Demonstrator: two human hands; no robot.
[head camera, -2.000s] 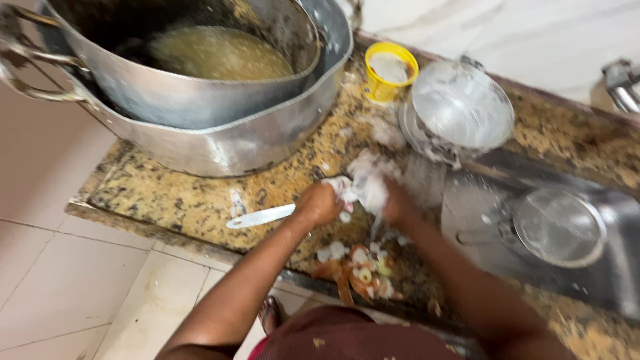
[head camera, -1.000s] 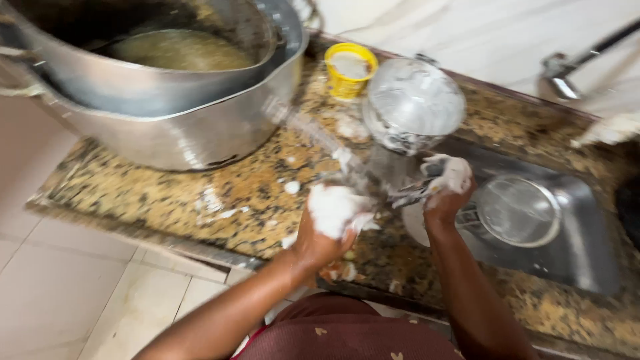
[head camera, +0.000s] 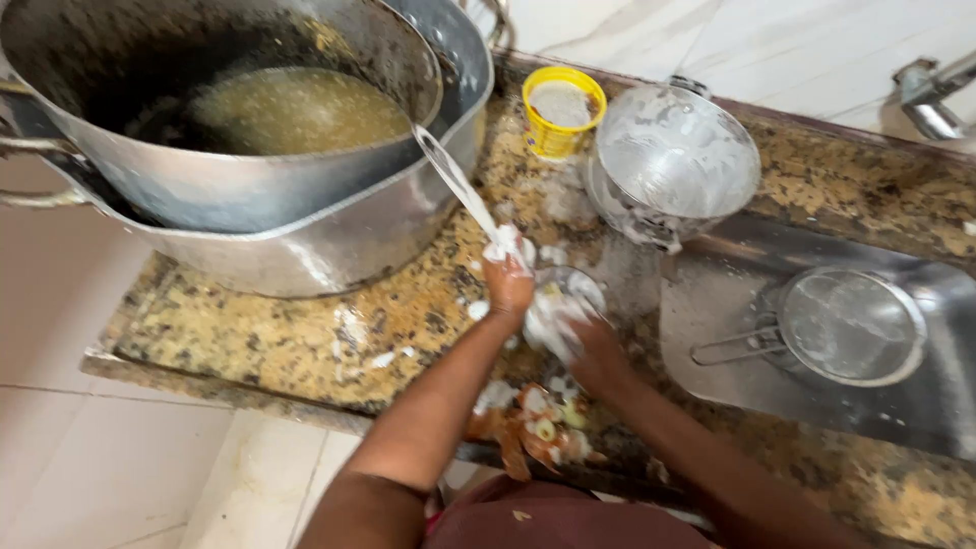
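Note:
A soapy long-handled utensil (head camera: 461, 183) is in my left hand (head camera: 509, 282), its handle slanting up and left toward the big pots. Its round head seems to be the foamy, clear-looking disc (head camera: 576, 286) between my hands, though foam and blur hide its shape. My right hand (head camera: 598, 351) presses on that end, blurred and covered in white suds; whether a sponge is under its fingers cannot be told. Above them stands a soapy aluminium pot (head camera: 679, 160), beside a yellow plastic tub (head camera: 564, 110) with whitish contents.
A large pot with cloudy liquid (head camera: 297, 114) sits inside a wider aluminium pot (head camera: 305, 263) at left. A mesh strainer (head camera: 854, 328) lies in the steel sink (head camera: 709, 366) at right, below a tap (head camera: 930, 99). Foamy food scraps (head camera: 534, 427) lie near the granite counter's front edge.
My right hand has come from beside the sink back to my left hand. My left hand has moved up, and the utensil's handle, which pointed left two seconds ago, now points up and left.

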